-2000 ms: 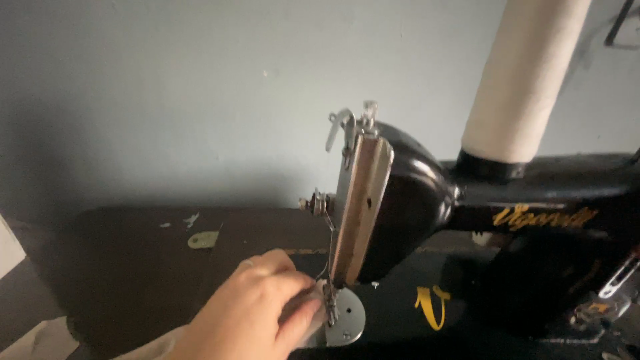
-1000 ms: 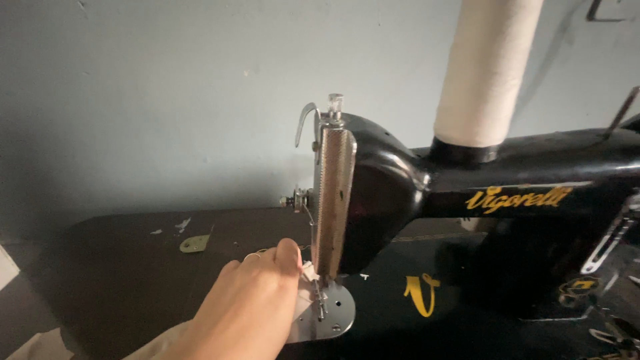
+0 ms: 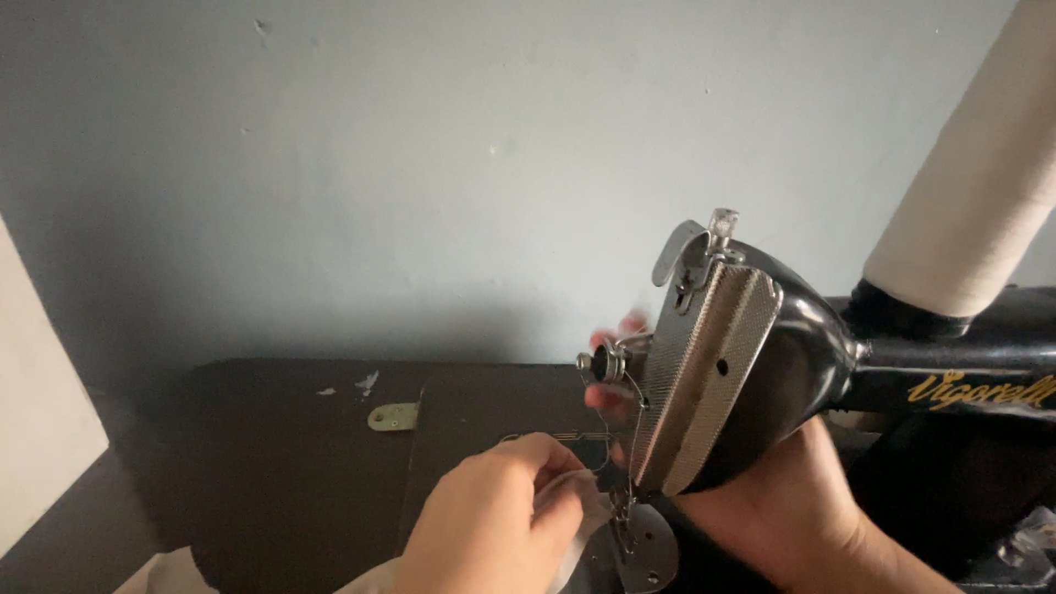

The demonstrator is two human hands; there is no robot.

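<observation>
A black Vigorelli sewing machine (image 3: 784,363) has a ribbed metal faceplate and a round needle plate (image 3: 648,549). My left hand (image 3: 503,511) pinches white fabric (image 3: 590,507) just left of the presser foot (image 3: 624,511). Behind and beneath the machine's head reaches my right hand (image 3: 767,495); its blurred fingertips show around the thread tension knob (image 3: 606,363), and the head hides most of its fingers. Thread runs down from the tension knob toward the needle area. A large cone of white thread (image 3: 965,181) stands on the machine's arm.
The dark sewing table (image 3: 289,462) bears a small metal hinge plate (image 3: 393,417) and white scraps (image 3: 367,382). A grey wall (image 3: 412,165) rises close behind. At the left edge is a white panel (image 3: 41,396); more white fabric (image 3: 169,573) lies at lower left.
My right hand, out of view in both earlier frames, now reaches behind the machine's head. My left hand remains by the presser foot with the fabric.
</observation>
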